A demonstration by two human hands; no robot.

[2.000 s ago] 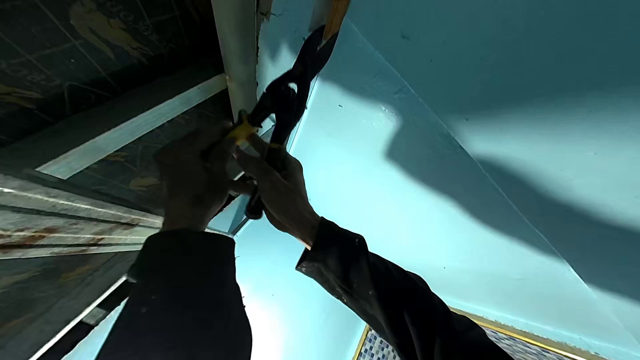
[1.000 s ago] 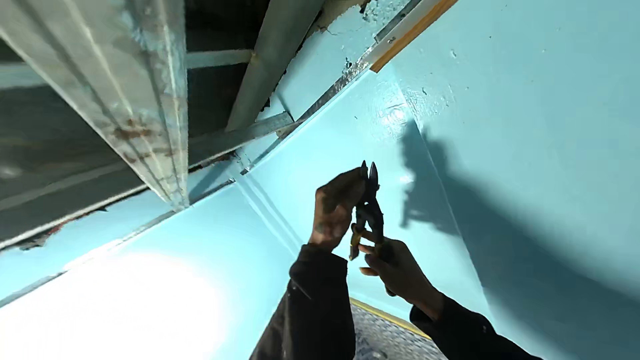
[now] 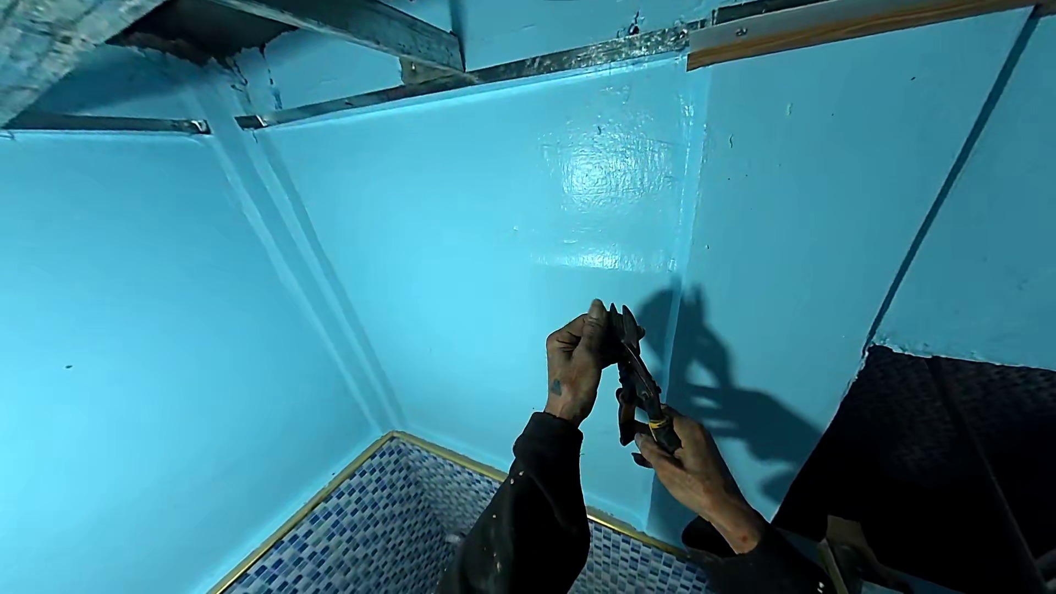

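Observation:
A pair of dark metal snips [image 3: 635,371] with black and yellow handles points upward in front of the blue wall, its two blade tips slightly apart. Its handles are in my right hand [image 3: 701,470], below and to the right. Up at the blades, my left hand [image 3: 577,355] has thumb and fingers closed on the tool's head; whether something small is pinched there too cannot be told. Both hands cast a shadow on the wall beside them.
A metal wall channel [image 3: 363,99] runs along the wall top, joining a wood-grain trim strip [image 3: 825,37] at upper right. A metal beam [image 3: 355,29] juts overhead at left. Blue mosaic tile [image 3: 355,520] lines the lower walls. A dark opening [image 3: 924,445] is at lower right.
The view has swung from the overhead frame down to the wall. Two seconds ago the snips were raised beside the metal framing; now both hands hold them lower, before the blue wall.

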